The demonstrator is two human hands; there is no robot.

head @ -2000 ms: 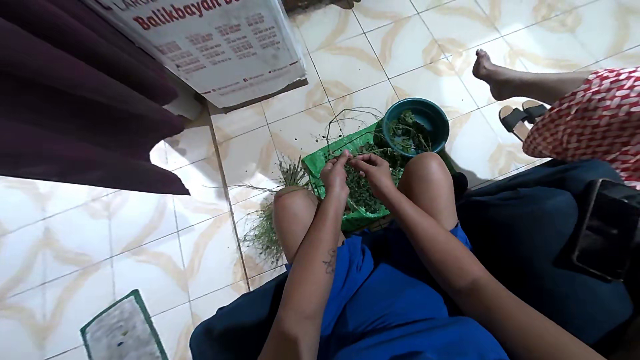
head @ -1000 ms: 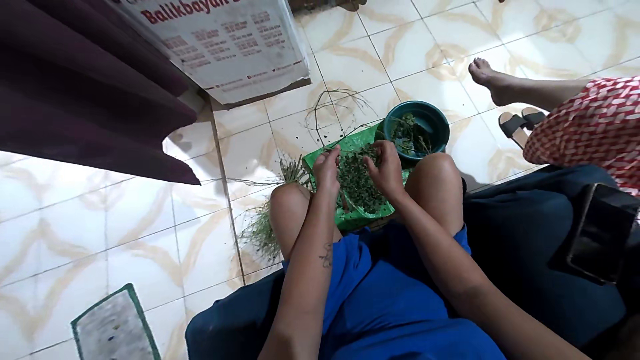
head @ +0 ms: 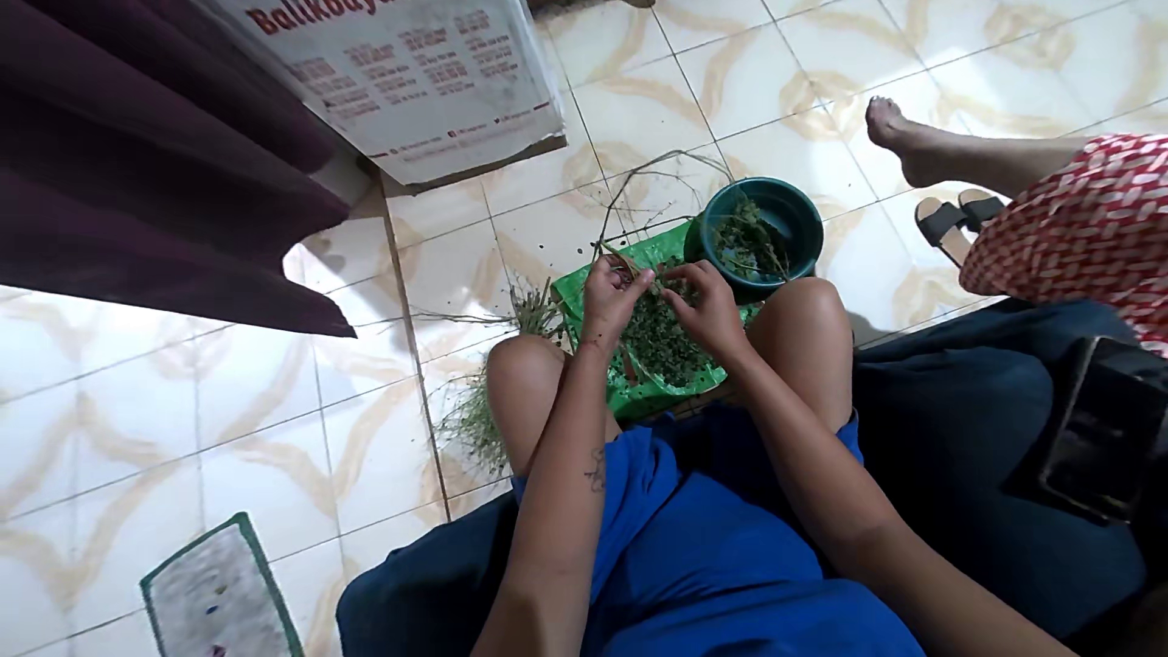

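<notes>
My left hand (head: 613, 294) grips a thin plant stem (head: 609, 219), whose long bare part arches up and over toward the bucket. Close on its right, my right hand (head: 703, 306) has thumb and fingertips together at the leafy part of the stem; what lies between them is too small to tell. Beneath both hands a heap of small green leaves (head: 671, 345) rests on a green plastic sheet (head: 572, 290). A dark green plastic bucket (head: 810, 214) with leafy sprigs (head: 748, 239) inside stands at the sheet's upper right corner.
Bundled thin stems (head: 474, 420) lie on the tiled floor beside my left knee. A printed cardboard box (head: 438, 82) and a purple curtain (head: 137, 182) are at upper left. Another person's bare foot (head: 899, 137) and black sandals (head: 944, 224) are at right, a phone (head: 1109, 429) on the dark seat.
My hands were apart over the leaf heap one second ago and are now close together. The long stem's arch has shifted toward the bucket.
</notes>
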